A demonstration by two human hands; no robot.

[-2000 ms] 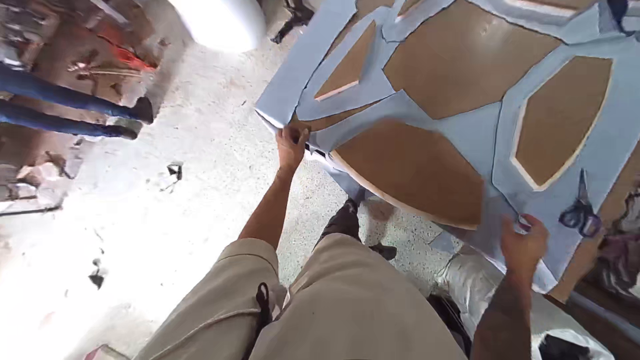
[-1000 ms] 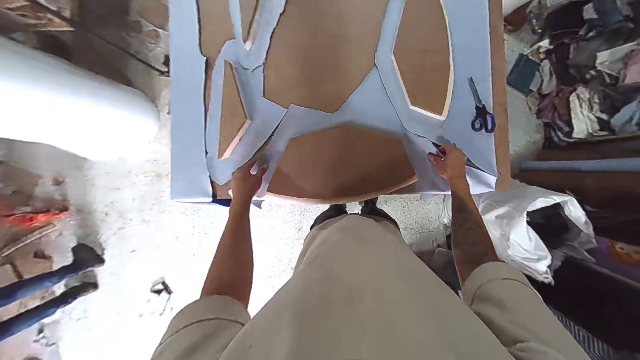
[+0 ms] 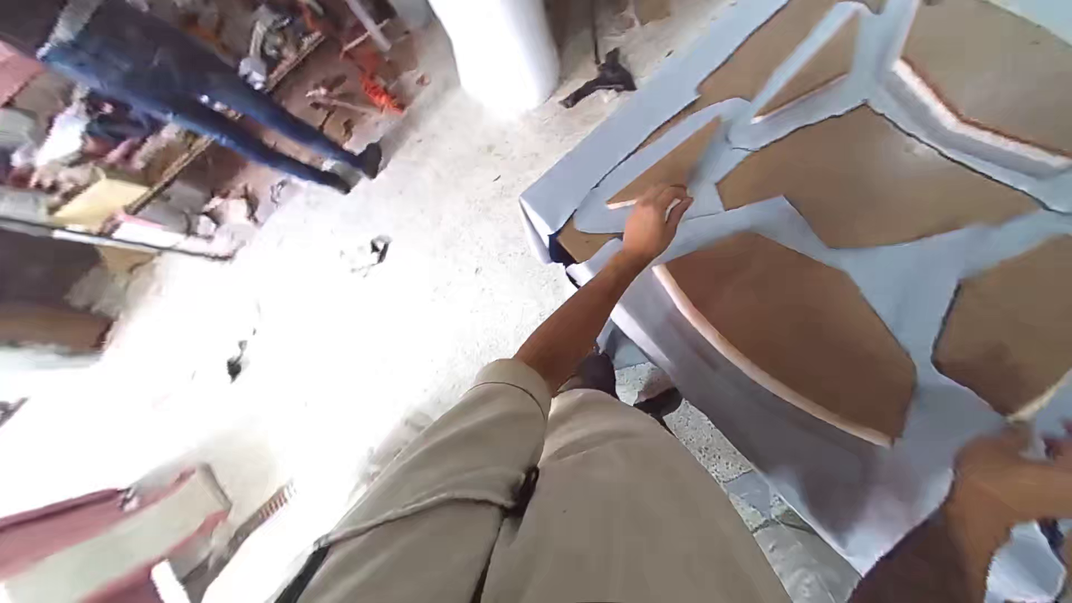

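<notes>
Light grey-blue fabric (image 3: pixel 900 293) with large cut-out openings lies over a brown board (image 3: pixel 779 318), which shows through them. My left hand (image 3: pixel 657 219) is on the fabric at the lower end of a narrow triangular opening, its fingers bent downward; whether they pinch the cloth is unclear. At the lower right, my right hand (image 3: pixel 1001 481) is blurred and low over the fabric near the front edge. Something dark blue shows beside it at the picture's edge, too blurred to name. Along the front, a strip of the fabric hangs below the large curved opening.
A person in blue jeans (image 3: pixel 243 117) stands at upper left beside shelves of piled scraps. A large white roll (image 3: pixel 501 50) stands on the pale floor beyond the board. Small dark scraps (image 3: pixel 378 249) lie on the floor. A red and cream object (image 3: pixel 117 536) is at lower left.
My left hand has moved from the front edge of the fabric onto it, by the triangular opening. Grey fabric now shows below the large curved opening. The view has turned strongly.
</notes>
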